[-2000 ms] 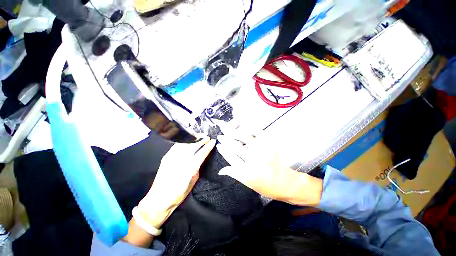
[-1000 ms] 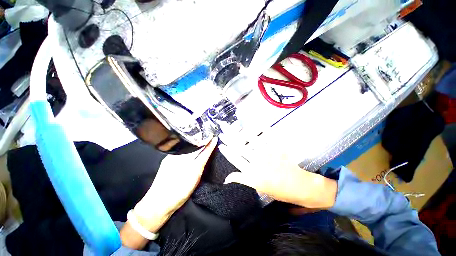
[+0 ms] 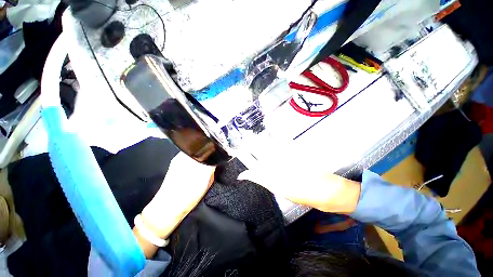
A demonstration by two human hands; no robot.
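Note:
The black rib-knit piece point(image 3: 246, 200) lies below the needle area, its upper end between my hands. Smooth black cloth point(image 3: 135, 167) spreads over the lap and table at left. My left hand point(image 3: 181, 186) holds the black cloth at its edge; its fingertips are partly hidden by the dark glossy arc point(image 3: 175, 116). My right hand point(image 3: 302, 184) is on the rib-knit, thumb across its top edge; its fingers are washed out by glare. The sewing machine point(image 3: 216, 43) has its metal presser foot area point(image 3: 248, 119) just above the fingers. The needle point cannot be made out.
Red-handled scissors point(image 3: 319, 89) lie right of the needle area, a yellow tool point(image 3: 359, 62) behind them. A white and blue curved tube point(image 3: 81, 173) arches at left. A black strap point(image 3: 346, 32) hangs over the machine. A cardboard box point(image 3: 470, 189) with black cloth sits at right.
The view has shifted slightly. My left hand has moved lower under the dark arc, and its fingertips are less visible. The rib-knit's upper end shows more between the hands.

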